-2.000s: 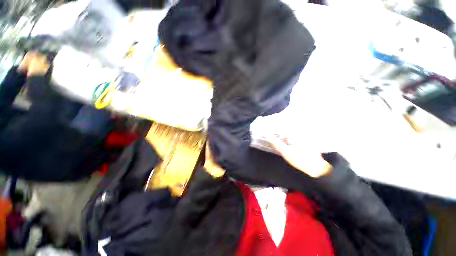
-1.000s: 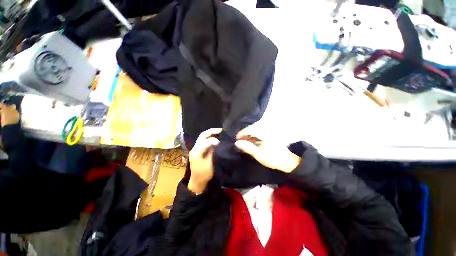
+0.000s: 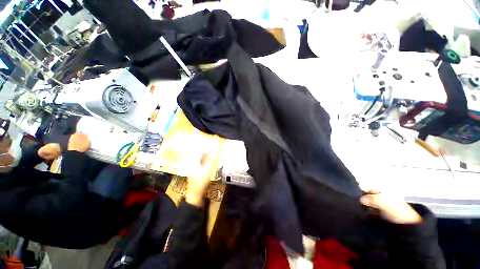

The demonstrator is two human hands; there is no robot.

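A large dark garment (image 3: 295, 142) lies across the white machine table and hangs over its front edge to my lap. Its bluish-navy inner side (image 3: 210, 100) shows at the upper left, and a narrow band runs along its middle. My right hand (image 3: 392, 206) is at the garment's right edge near the table front, with the cloth between its fingers. My left hand (image 3: 199, 178) is blurred, raised over the yellow-brown board (image 3: 184, 144), apart from the garment and holding nothing visible.
Yellow and green snips (image 3: 128, 155) lie at the left table edge. A neighbour's machine (image 3: 118, 97) and a person's hands (image 3: 79, 142) are further left. A white sewing machine (image 3: 395, 79) with a dark red device (image 3: 445, 123) stands at right. Black cloth (image 3: 200, 39) lies behind.
My hands were together on the cloth at the middle. Now my left hand has let go and moved left, and my right hand has moved right with the cloth, which is spread wider.
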